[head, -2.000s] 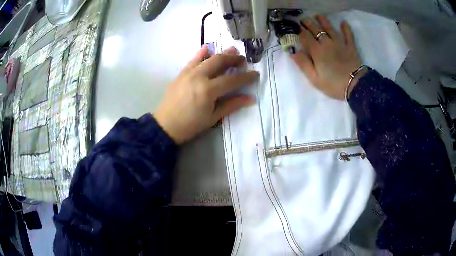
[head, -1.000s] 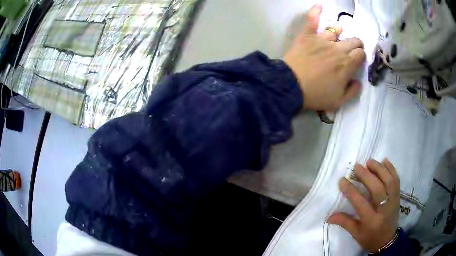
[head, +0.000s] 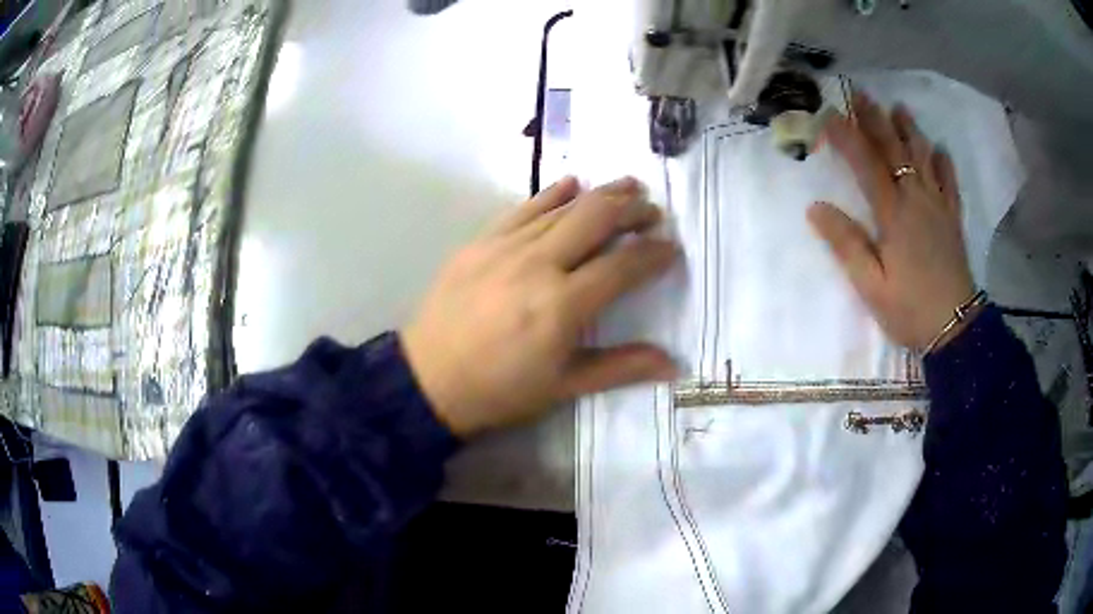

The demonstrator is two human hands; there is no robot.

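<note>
A white garment panel with dark double stitch lines lies on the machine table and hangs over its front edge. A brown-gold band crosses it, with a small metal piece below. The presser foot stands over the panel's upper left part. My left hand lies spread on the panel's left strip, below the foot, slightly blurred. My right hand lies flat with fingers apart on the upper right of the panel, right of the cream knob. Neither hand is closed on the cloth.
The pale machine head stands above the panel. A thin black bent bar stands left of the foot. Plaid plastic-covered cloth lies at the left. The pale table has its front edge below my left hand.
My right hand has moved from the lower part of the panel up beside the cream knob. My left hand now lies lower, below the foot. The view has shifted back from its rightward swing.
</note>
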